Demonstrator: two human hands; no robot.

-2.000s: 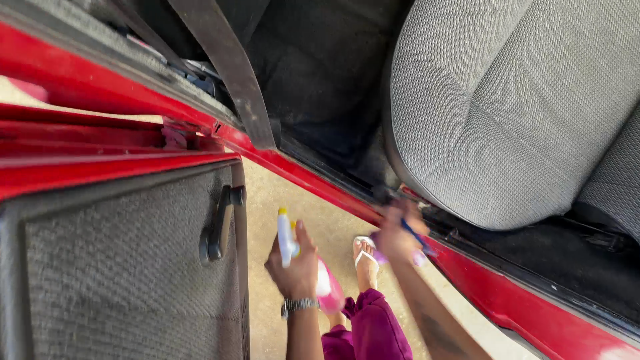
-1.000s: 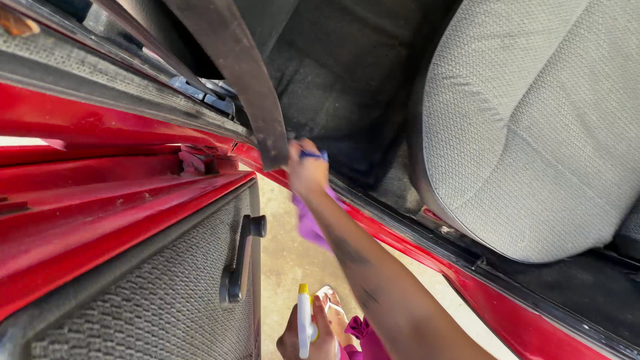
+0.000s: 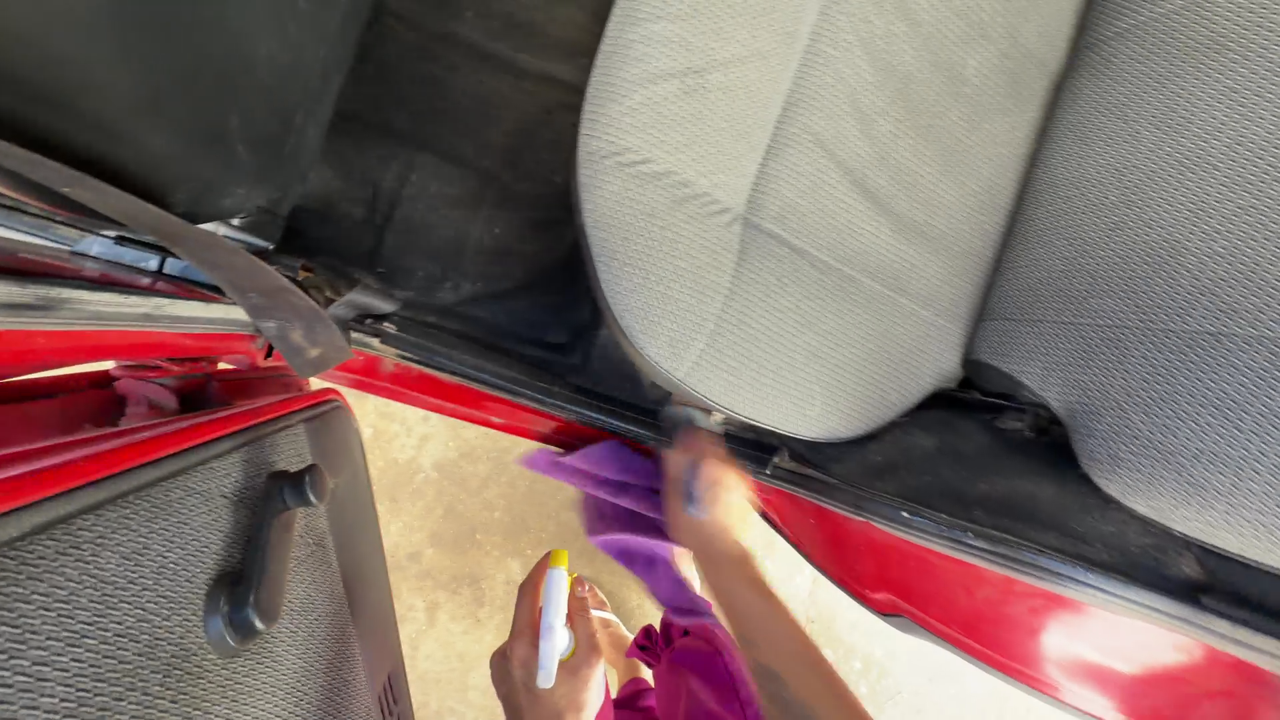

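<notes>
My left hand (image 3: 550,650) is closed around a spray bottle, whose white trigger head with a yellow nozzle (image 3: 553,620) points away from me, low in the view. My right hand (image 3: 705,485), blurred, is at the black door sill (image 3: 560,400) below the front edge of the grey seat. It grips a brush, of which a dark blurred head (image 3: 692,418) and a bit of blue handle show. A purple cloth (image 3: 630,510) hangs from the same hand over the red sill edge.
The open car door with its window crank (image 3: 265,560) stands at the lower left. A seat belt strap (image 3: 200,250) hangs above it. The grey fabric seat (image 3: 780,220) is beyond the sill, beside the dark footwell floor (image 3: 440,220). My feet are on the ground below.
My right hand has moved right along the sill, from near the seat belt to beneath the seat's front edge, with the purple cloth. My left hand still holds the spray bottle.
</notes>
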